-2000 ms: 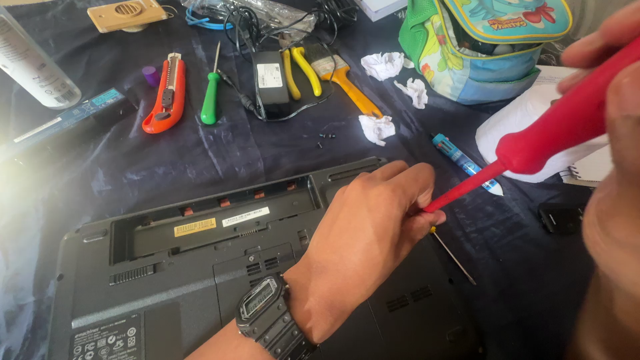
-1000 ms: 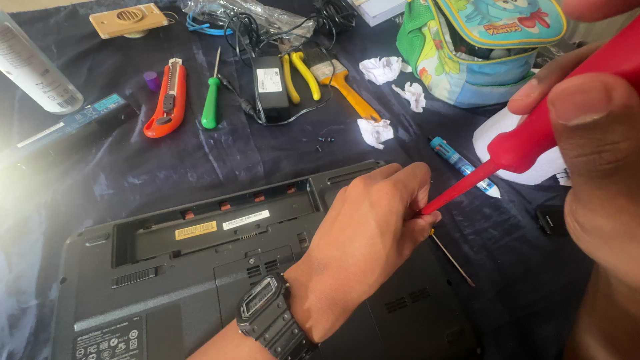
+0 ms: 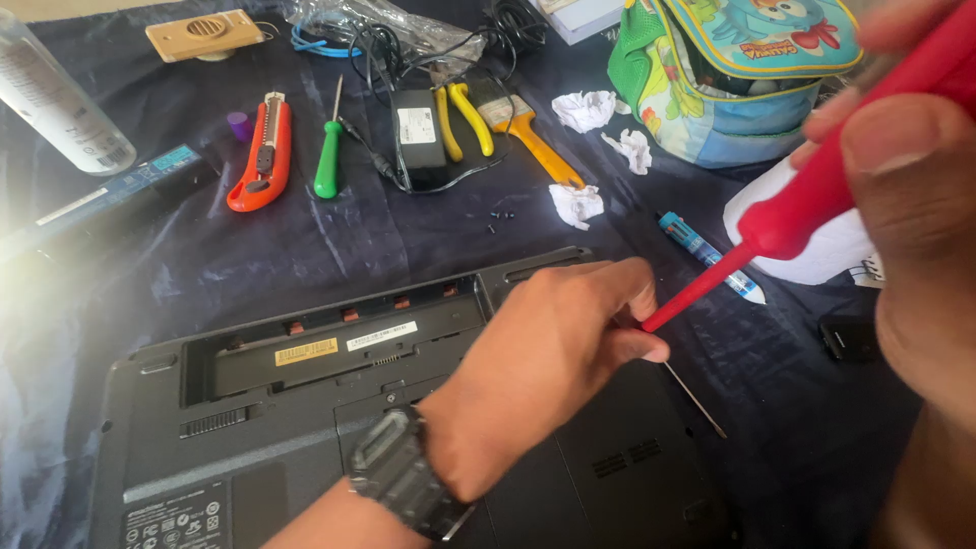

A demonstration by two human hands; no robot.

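Observation:
A black laptop (image 3: 297,450) lies upside down, its battery bay uncovered. My left hand (image 3: 549,343), with a black watch on the wrist, rests over its far right part, thumb and finger pinched around the lower end of a red screwdriver (image 3: 801,206). The screwdriver's tip is hidden behind those fingers. At the right edge, near the camera, my right hand (image 3: 915,183) holds the thick red handle; part of this hand is blurred. The thin metal shaft of another screwdriver (image 3: 695,400) shows beside the laptop, below my left hand.
Small screws (image 3: 496,217) lie behind the laptop. Farther back are a red utility knife (image 3: 267,156), a green screwdriver (image 3: 329,160), a power adapter (image 3: 418,137), yellow-handled pliers (image 3: 467,118), a paintbrush (image 3: 541,149) and a battery pack (image 3: 114,191). A pen (image 3: 713,255), crumpled paper (image 3: 583,110) and a colorful bag (image 3: 701,114) stand right.
My right hand has shifted its fingers around the red handle. My left hand stays nearly in place at the screwdriver's lower end.

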